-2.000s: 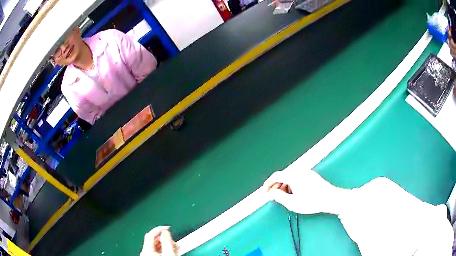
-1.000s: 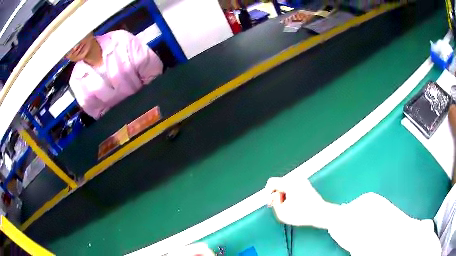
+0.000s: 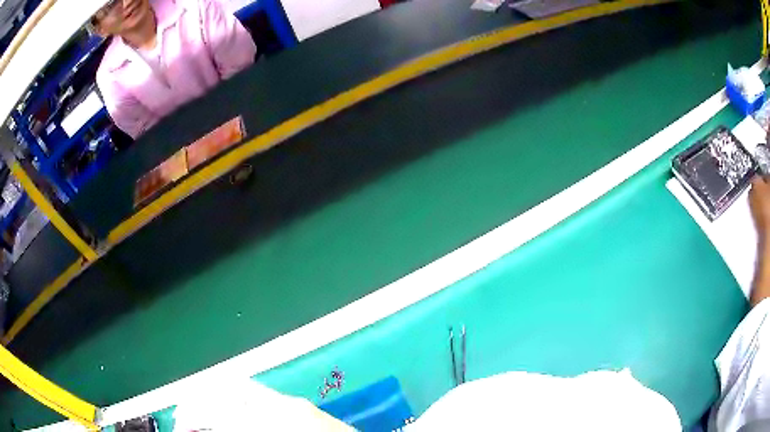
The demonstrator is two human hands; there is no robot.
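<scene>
A blue sheet (image 3: 371,405) lies on the green mat at the bottom, partly covered by my white sleeves, with small white dots at its lower edge. A small loose pile of dark-red and silver bits (image 3: 332,384) lies just above it. Tweezers (image 3: 457,354) lie on the mat to the right, their two thin prongs pointing up the picture and their lower end hidden by my right sleeve. Both my forearms reach in along the bottom edge. My left hand and my right hand are out of the picture below.
A white edge strip (image 3: 439,278) separates the mat from the dark-green belt (image 3: 355,219), which carries a small round dark unit (image 3: 241,175). A black tray (image 3: 716,173) and a neighbour's arm (image 3: 760,240) are at right. A black tray (image 3: 135,424) shows bottom left. A pink-clad person sits opposite.
My right hand has gone from the white strip, down out of the picture. My left hand has also dropped out of sight. The view has shifted, showing more of the mat, tweezers and blue sheet.
</scene>
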